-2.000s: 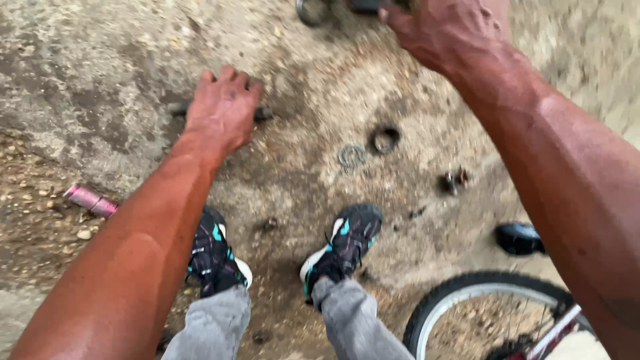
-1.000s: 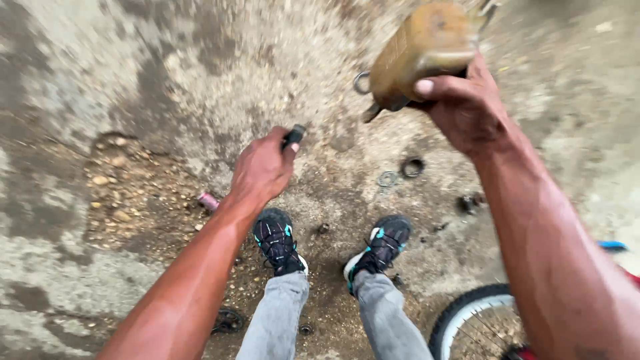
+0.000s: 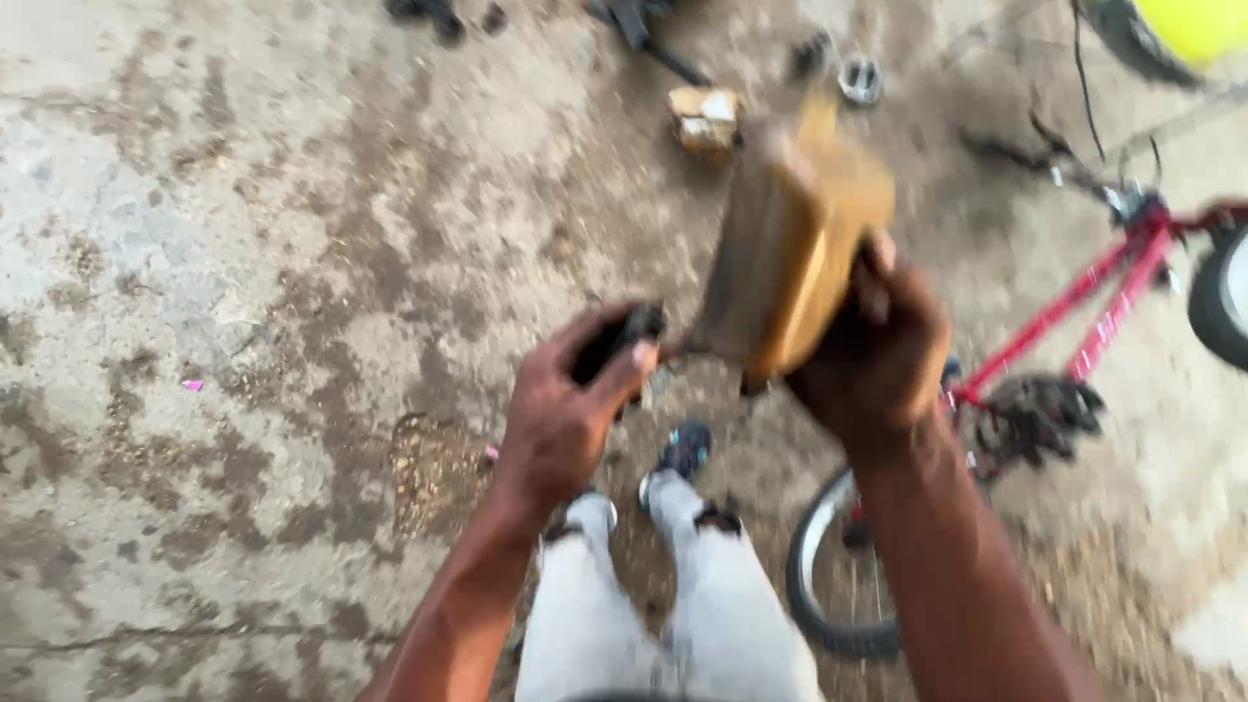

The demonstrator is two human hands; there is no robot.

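My left hand (image 3: pixel 570 409) is closed around a small black part (image 3: pixel 619 341), blurred and partly hidden by the fingers. To its right, my right hand (image 3: pixel 882 351) grips a boxy yellow-brown container (image 3: pixel 804 253) from its lower right side. The container is tilted and motion-blurred, with a narrow piece sticking up at its top. Its lower left edge is close to the black part; whether they touch I cannot tell.
A red bicycle frame (image 3: pixel 1068 312) with a wheel (image 3: pixel 804 585) lies on the right. On the stained concrete ahead are a small box-like object (image 3: pixel 704 117), a metal ring-shaped part (image 3: pixel 860 80) and black parts (image 3: pixel 429 15). Loose gravel (image 3: pixel 434 478) fills a hollow at left.
My left hand has lifted a dark thing from the ground. My right hand has raised the container, and the two hands are now closer together. The view has shifted to take in more of the bicycle.
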